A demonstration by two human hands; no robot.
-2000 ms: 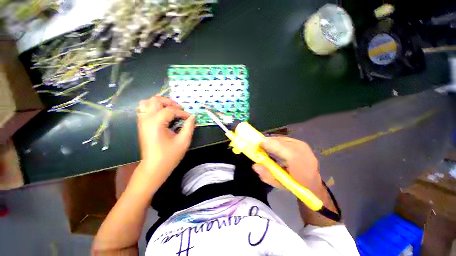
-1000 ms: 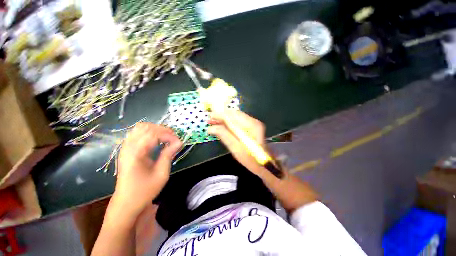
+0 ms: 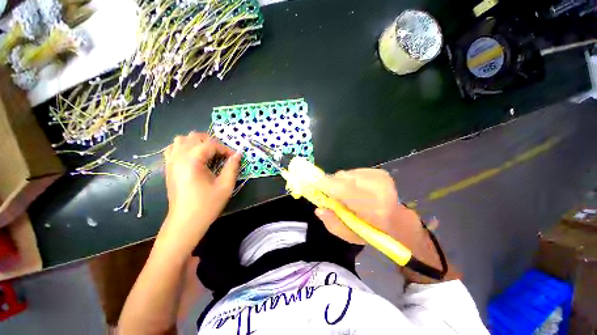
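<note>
The green and white circuit board panel (image 3: pixel 265 127) lies flat on the dark green bench in front of me. My right hand (image 3: pixel 363 203) holds the yellow soldering iron (image 3: pixel 357 226) like a pen, its metal tip over the left-middle part of the panel. My left hand (image 3: pixel 201 171) is at the panel's left edge, thumb and forefinger pinched together; a thin lead wire (image 3: pixel 240 187) shows beside the fingertips, but the grip point is hidden. A few loose lead wires (image 3: pixel 136 180) lie left of my left hand.
A tangled pile of yellowish wires (image 3: pixel 190 49) lies at upper left, bundled wires (image 3: pixel 39 36) on a white sheet (image 3: pixel 108 33) beyond. A cardboard box (image 3: pixel 23 157) stands at the left edge. A round tin (image 3: pixel 409 42) and a black fan (image 3: pixel 494 59) are at upper right.
One second ago the iron was raised toward the upper right of the panel, tip near the wire pile. It has come back down over the panel's left-middle part. My left hand stays at the left edge.
</note>
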